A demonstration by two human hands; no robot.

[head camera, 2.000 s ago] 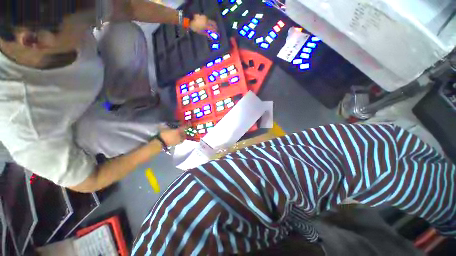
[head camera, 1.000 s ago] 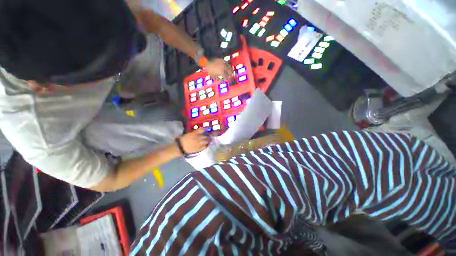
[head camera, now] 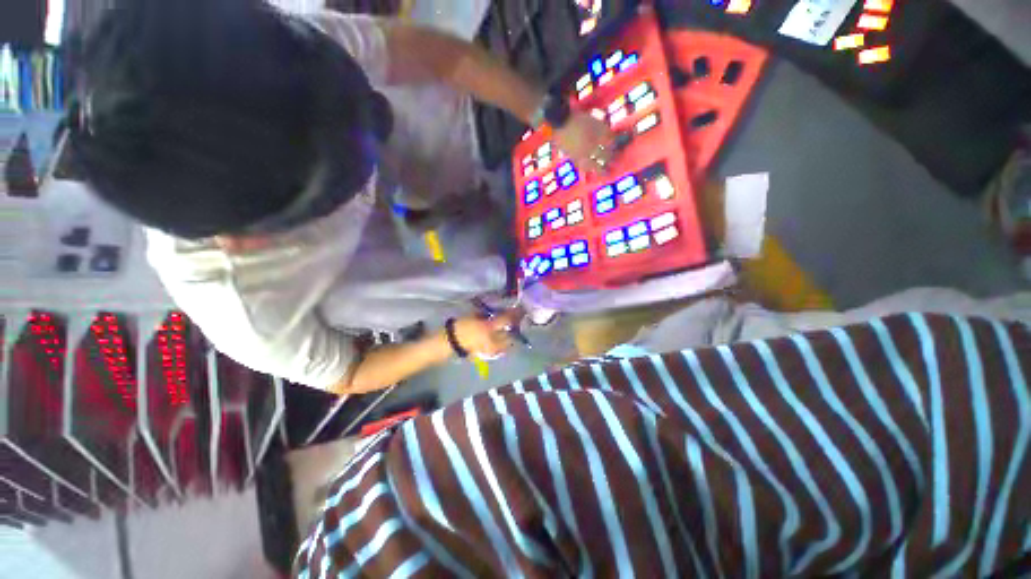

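Note:
Neither of my hands shows; my striped sleeves and torso fill the bottom of the view. Nearest in front lies a red parts tray (head camera: 647, 150) with glowing blue and white small electronic units (head camera: 618, 195) grouped in its pockets. A second red tray (head camera: 720, 107) with dark cut-outs lies partly under it. A white paper sheet (head camera: 633, 292) runs along the tray's lower edge, and a small white slip (head camera: 745, 215) lies to its right. A coworker's hand (head camera: 588, 141) is over the tray; their other hand (head camera: 488, 336) holds something small and dark near its lower left corner.
The coworker (head camera: 271, 260) leans in from the left. A black surface (head camera: 893, 107) at the upper right bears orange-glowing units and a white label (head camera: 816, 19). A black tray (head camera: 531, 51) lies behind the red one. Racks with red lights (head camera: 113, 362) stand at the far left.
The view has shifted, so the trays appear further right and the racks show at left. The coworker's lower hand has left the paper. The paper now lies along the tray's lower edge.

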